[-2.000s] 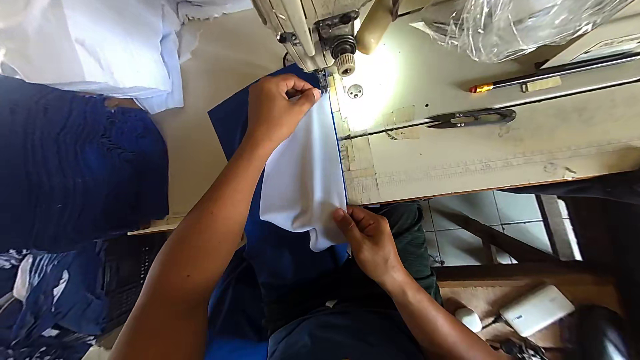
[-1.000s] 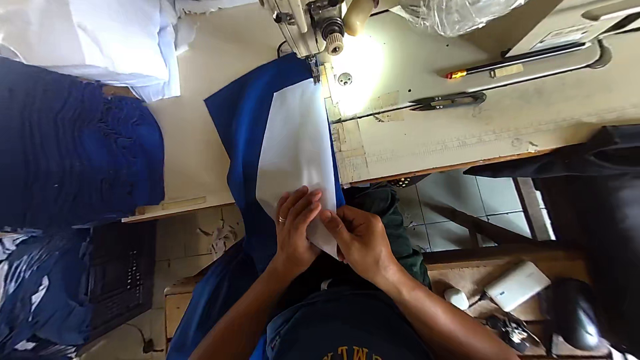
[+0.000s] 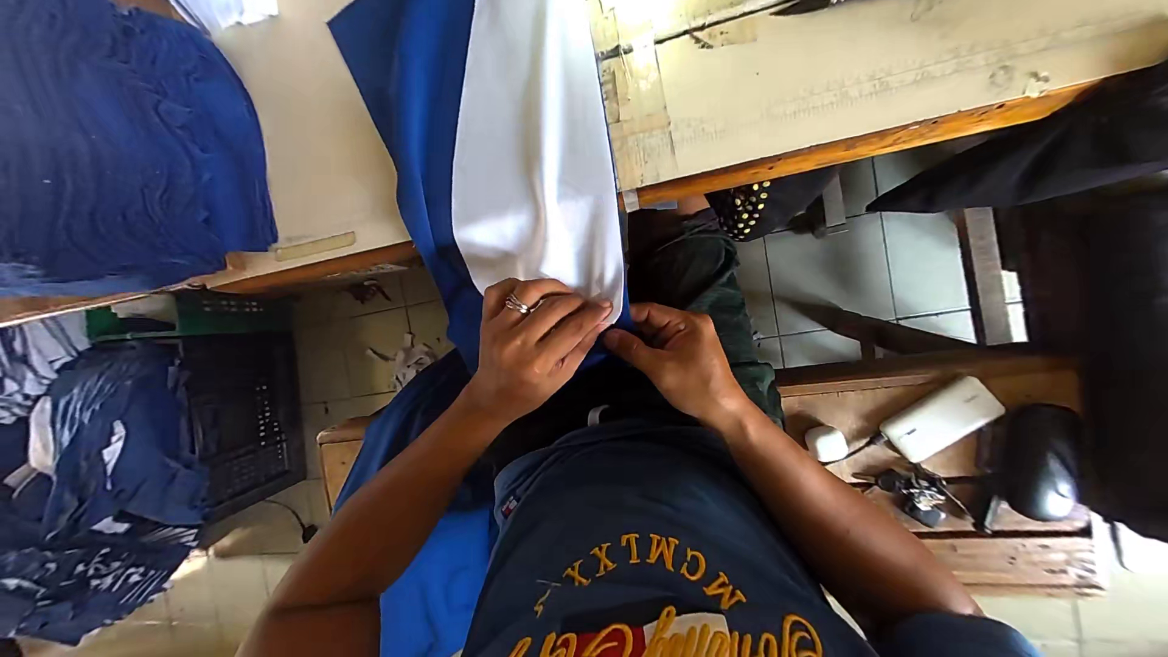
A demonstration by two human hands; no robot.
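A white fabric piece (image 3: 538,155) lies over blue fabric (image 3: 420,155), both running from the sewing table down toward my lap. My left hand (image 3: 538,342), with a ring on one finger, holds the lower end of the white piece, fingers bent over it. Close beside it on the right, my right hand (image 3: 680,351) pinches the edge of the blue fabric between thumb and forefinger. More of the blue fabric hangs down past my left forearm. The sewing machine is out of view.
A stack of dark blue fabric pieces (image 3: 128,155) lies on the sewing table (image 3: 776,119) at the left. Below it stands a dark crate (image 3: 246,411) beside heaped cloth (image 3: 119,438). On a wooden bench (image 3: 1013,557) at right are a white power bank (image 3: 943,418) and keys (image 3: 922,493).
My left hand has come down from near the machine to the lower end of the white fabric, beside my right hand. The view has tilted down toward my lap.
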